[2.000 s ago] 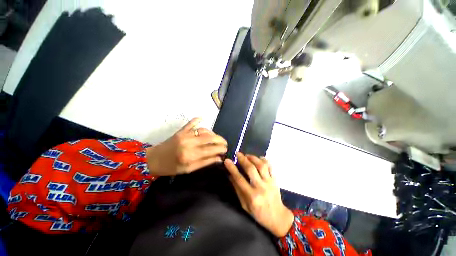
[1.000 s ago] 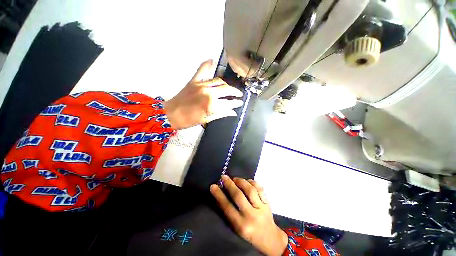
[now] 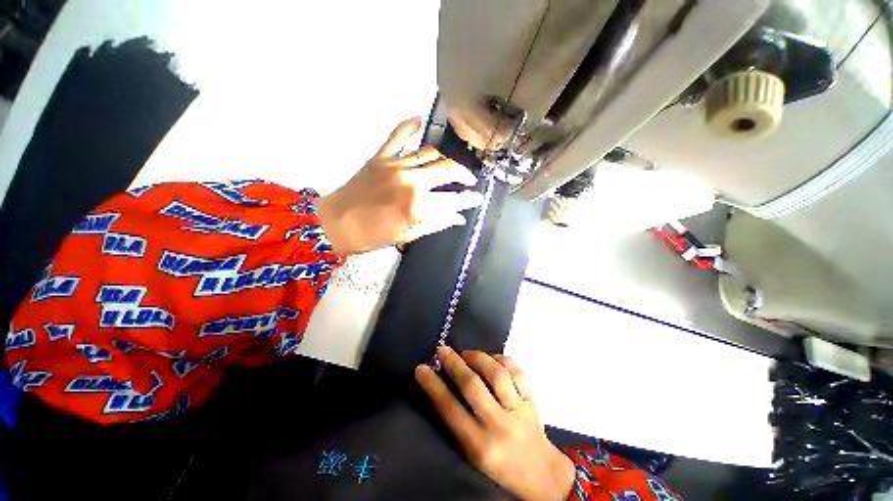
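A black fabric panel (image 3: 406, 303) lies lengthwise under the needle area of the sewing machine. A zipper (image 3: 460, 279) with silver-white teeth runs along it. The presser foot and needle (image 3: 507, 164) are at the panel's far end. My left hand (image 3: 406, 196) lies flat on the panel just left of the foot, fingers spread, fingertips beside the zipper. My right hand (image 3: 490, 411) presses the near end of the zipper and panel with its fingertips, near the table's front edge. Whether either hand pinches the fabric cannot be told.
The machine head (image 3: 646, 108) with a cream knob (image 3: 744, 103) fills the upper right. Red-handled snips (image 3: 685, 245) lie on the bed. A stack of black panels (image 3: 93, 137) lies at the left. A glossy black tangled heap (image 3: 832, 421) is at the right. A dark apron (image 3: 323, 431) covers the lap.
From two seconds ago, my left hand has moved from the near end up beside the foot. My right hand has shifted slightly nearer. Over the last second, both hands hardly moved; the view shifted slightly.
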